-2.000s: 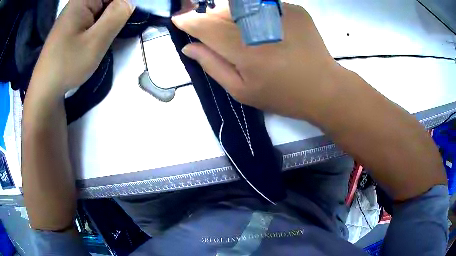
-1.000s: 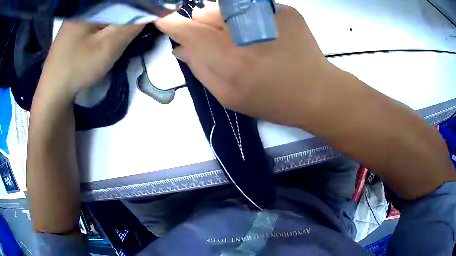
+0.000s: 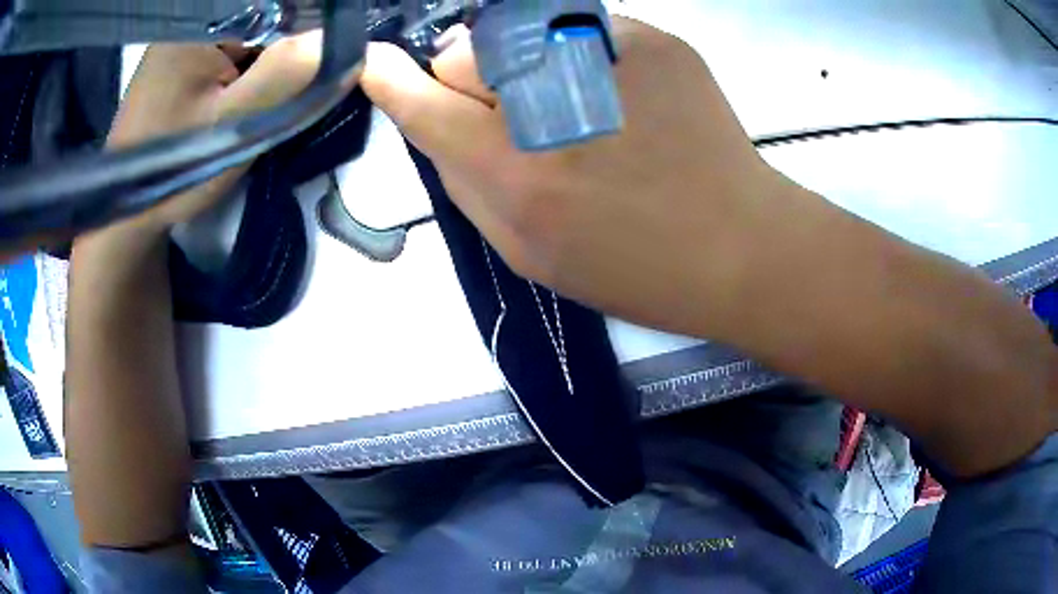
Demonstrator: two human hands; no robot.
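A dark fabric strip (image 3: pixel 563 383) with white stitch lines runs from under my right hand over the table's front edge towards my lap. A loose white thread (image 3: pixel 522 400) lies along its left side. My right hand (image 3: pixel 580 174) rests on the strip near the needle area, its fingertips close to my left hand's. My left hand (image 3: pixel 220 116) is at the upper left over bunched dark fabric (image 3: pixel 273 250), partly hidden by a dark curved bar. Both hands' fingertips are partly hidden by machine parts, and their grip on the fabric is unclear.
A grey-blue cylinder (image 3: pixel 559 93) hangs in front of my right hand. The dark curved bar (image 3: pixel 151 174) crosses the upper left. A tape ruler (image 3: pixel 371 450) runs along the front edge of the white table (image 3: pixel 337 371). A red basket (image 3: pixel 853 435) is below right.
The dark curved bar has come into view across the upper left. The machine parts sit lower and further left in the picture. The bunched fabric by my left hand has shifted slightly.
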